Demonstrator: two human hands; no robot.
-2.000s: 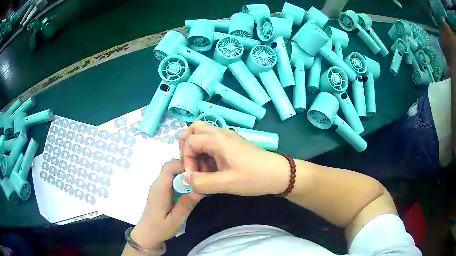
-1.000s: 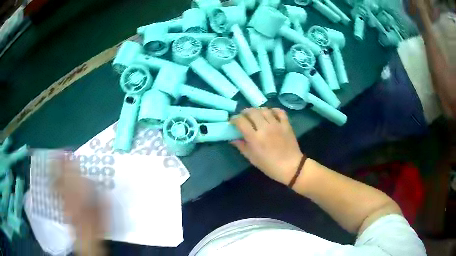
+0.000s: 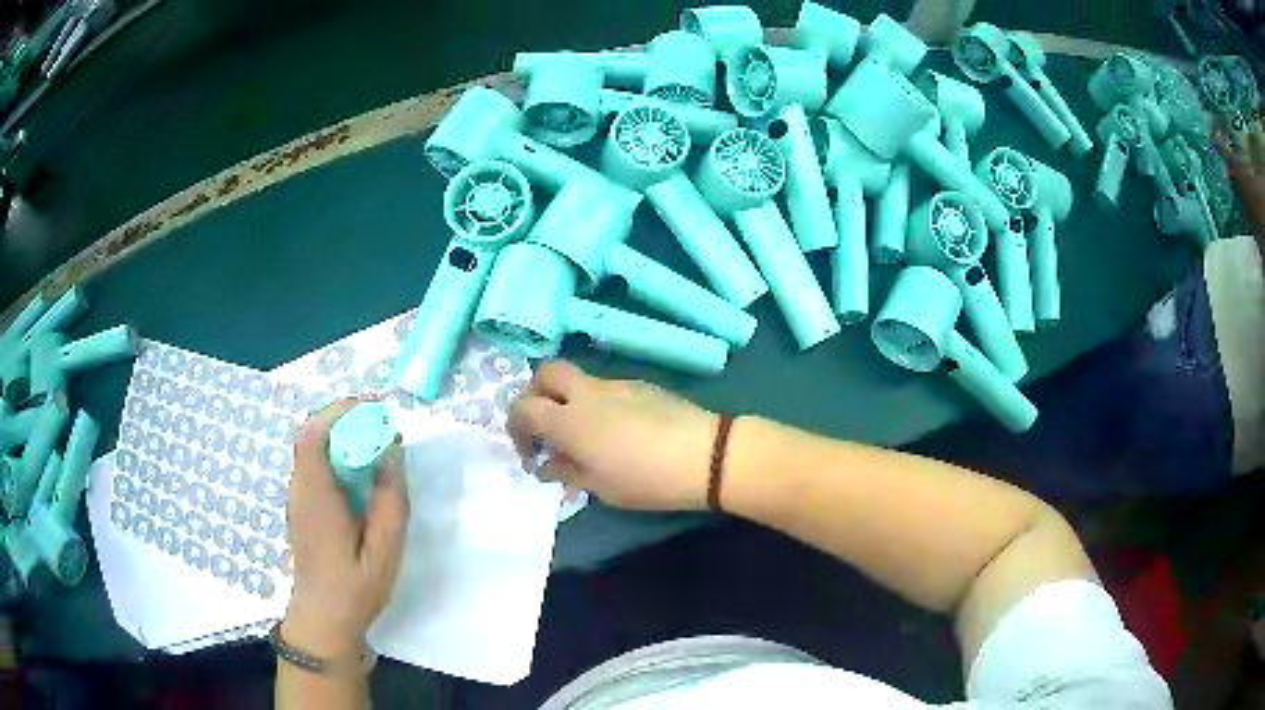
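My left hand (image 3: 337, 534) is closed around a turquoise handheld fan (image 3: 364, 436), whose round end points up at the camera; the rest of the fan is hidden by the hand. My right hand (image 3: 611, 437) is at the right edge of the paper, thumb and fingertips together at a small pale piece that looks like a sticker; whether it is free of the sheet is unclear. A label sheet (image 3: 194, 465) with rows of grey rings lies left of my left hand. A plain white sheet (image 3: 465, 555) lies between my hands.
A large heap of turquoise fans (image 3: 583, 222) lies beyond my hands. A smaller pile (image 3: 56, 472) is at the far left. A pale strip (image 3: 250, 194) runs along the green table's far edge. Another person's arm (image 3: 1249, 180) and more fans are at the far right.
The fan nearest me has left the heap and a fan is now in my left hand. My right hand has moved left from that fan's handle to the paper. The view has shifted.
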